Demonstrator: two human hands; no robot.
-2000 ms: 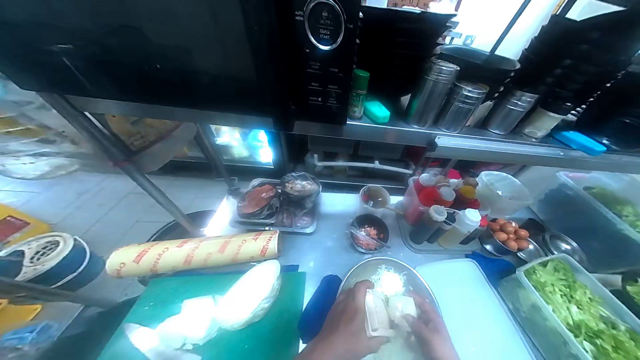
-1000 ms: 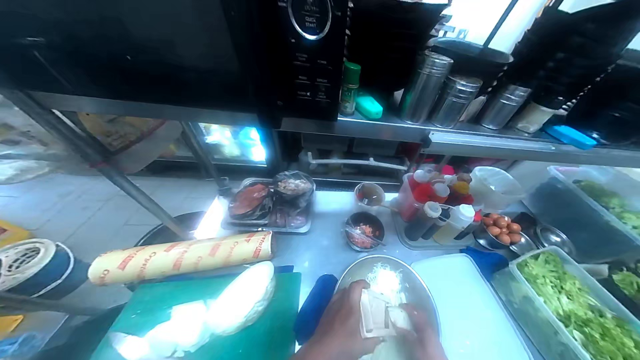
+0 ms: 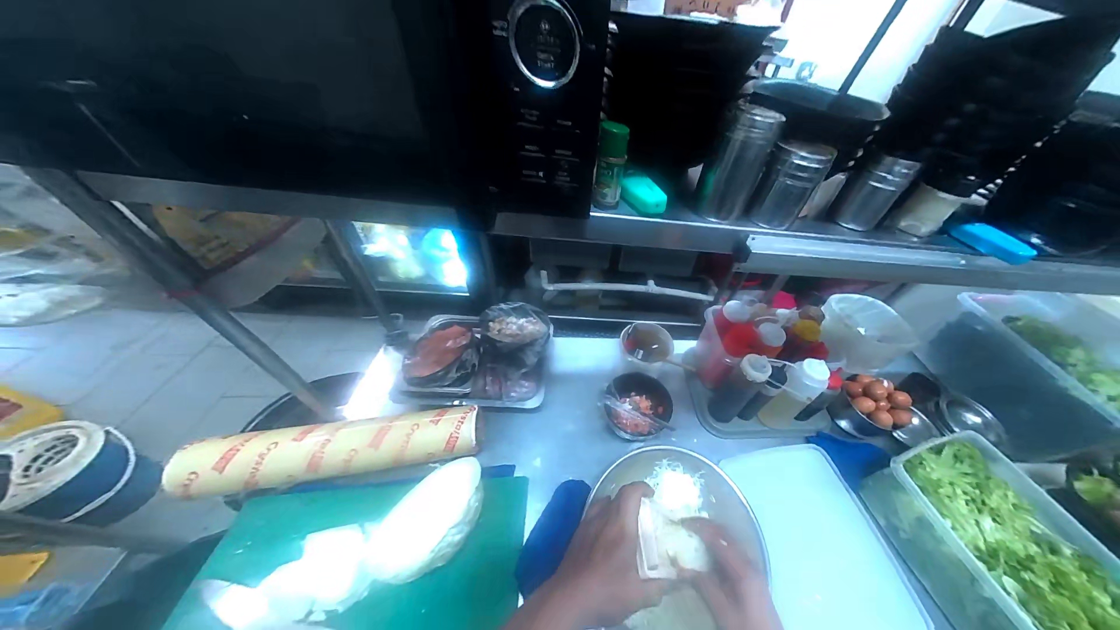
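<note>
Low in the view, a round metal bowl (image 3: pixel 744 499) holds white shreds (image 3: pixel 678 492). Over the bowl, my left hand (image 3: pixel 608 556) grips a small white rectangular tool (image 3: pixel 648 538), which looks like a hand grater or slicer. My right hand (image 3: pixel 731 573) is on a pale white piece of vegetable (image 3: pixel 687 547) against the tool's right side. Large white peeled pieces (image 3: pixel 429 522) lie on a green cutting board (image 3: pixel 477 582) to the left. A blue cloth (image 3: pixel 556 534) lies between board and bowl.
A roll of cling film (image 3: pixel 324 448) lies behind the board. Beyond the bowl stand a small bowl of chopped pink food (image 3: pixel 639 407), sauce bottles (image 3: pixel 805 385) and a bowl of eggs (image 3: pixel 878 402). A white board (image 3: pixel 822 534) and a tub of cut lettuce (image 3: pixel 1006 534) are right. A metal shelf (image 3: pixel 840 254) crosses above.
My right hand has shifted against the tool and the white piece, its fingers now lower beside it. My left hand keeps its hold on the tool over the bowl.
</note>
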